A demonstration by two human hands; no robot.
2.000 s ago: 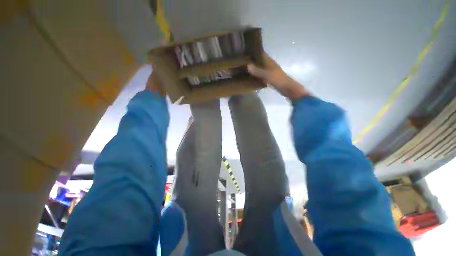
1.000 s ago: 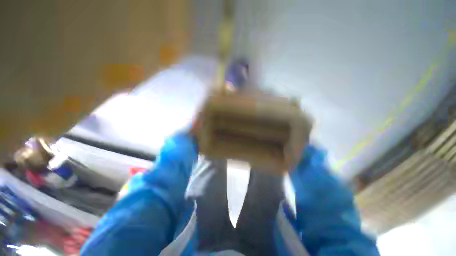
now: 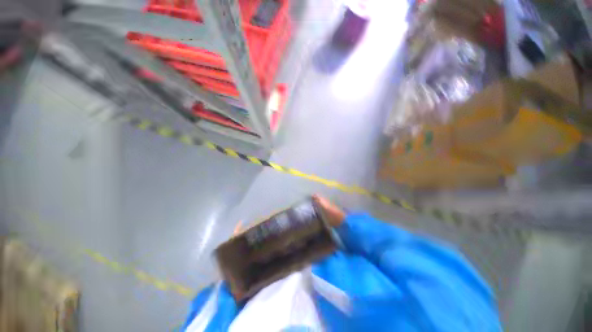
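Observation:
An open cardboard carton [image 3: 261, 280] is held close to my body at the lower middle, tilted with its right end farther forward. Blurred pale upright pieces show along its far side; the near side looks dark. My right hand [image 3: 330, 211] grips its right end. Of my left hand [image 3: 238, 227] only small fingertips show at the far left edge of the carton; the rest is hidden behind it.
Red crates [image 3: 188, 61] stand in a grey metal rack [image 3: 239, 78] at upper left. Large cartons [image 3: 448, 152] and clear plastic bags [image 3: 448, 74] are at right. Yellow-black tape [image 3: 305, 175] crosses the grey floor. Stacked brown material [image 3: 39, 292] is at lower left.
The view has swung to the rack and bagged goods. The carton is now lower and nearer my body, tilted, still between my hands.

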